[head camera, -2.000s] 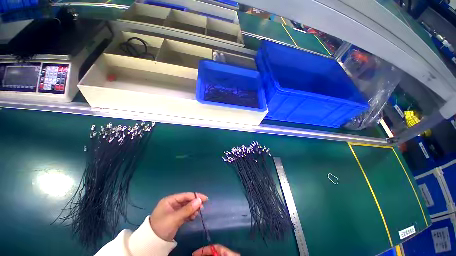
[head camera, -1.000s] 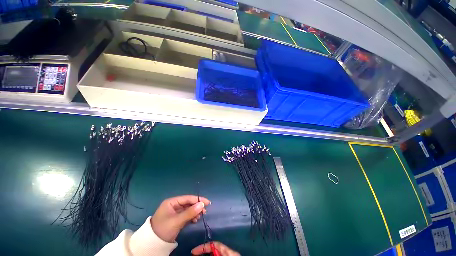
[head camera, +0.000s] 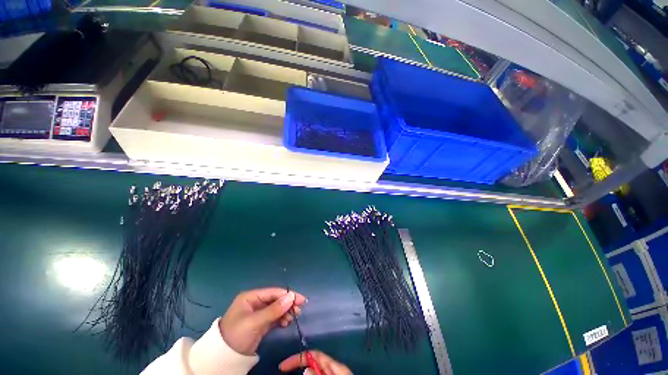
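My left hand (head camera: 258, 318) pinches a thin black wire lead (head camera: 296, 316) between thumb and fingertips. My right hand (head camera: 322, 363), partly cut off by the bottom edge, grips a red-handled hand tool (head camera: 313, 362); its dark narrow jaws point up at the lead below my left fingertips. Whether the jaws are closed on the lead is too small to tell. The left wire bundle (head camera: 150, 264) fans out on the green mat, bright ends up. The narrower right wire bundle (head camera: 381, 282) lies right of my hands, beside the steel ruler (head camera: 426, 300).
Cream compartment trays (head camera: 212, 132) stand behind the mat, with a small blue parts bin (head camera: 335, 151) on them. A large blue tote (head camera: 461, 150) stands to its right. A digital scale (head camera: 48, 117) is far left. A small white loop (head camera: 485, 258) lies at right.
My hands stay in nearly the same place, with small shifts of the fingers and tool. The camera view has shifted slightly. A tiny light speck on the mat shows farther left than one second ago.
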